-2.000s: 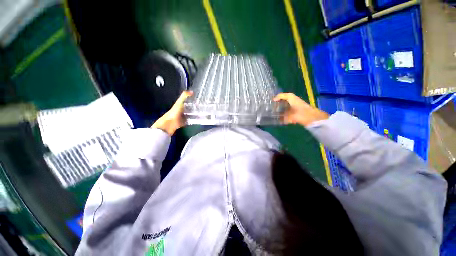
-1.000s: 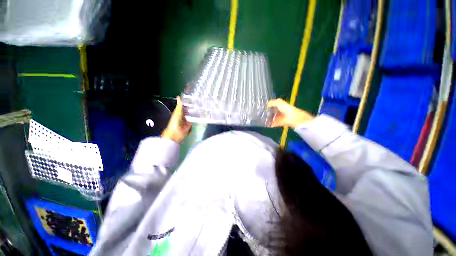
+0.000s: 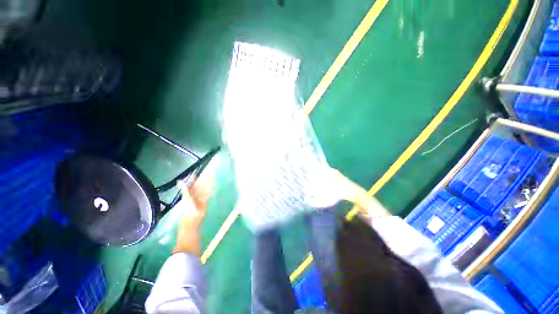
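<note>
A stack of clear blister trays (image 3: pixel 269 141) lies in front of me, washed out by glare, with rows of pockets showing at its far and near ends. Glare hides whether it rests on other trays or the floor. My left hand (image 3: pixel 199 193) is blurred, left of the stack and apart from it, with fingers spread and empty. My right hand (image 3: pixel 358 193) is at the stack's near right edge, partly washed out; its fingers are unclear, and I cannot tell if they grip it.
A round black stool (image 3: pixel 107 202) with metal legs stands at the left. Blue crates (image 3: pixel 490 172) sit on a rack at the right. Yellow lines (image 3: pixel 453 116) cross the green floor (image 3: pixel 380 92). My legs (image 3: pixel 269 270) are just below the trays.
The view has turned and dropped towards the floor. The trays, held between both hands before, now lie farther from my body. My left hand has come off their side. The bench bin has left view.
</note>
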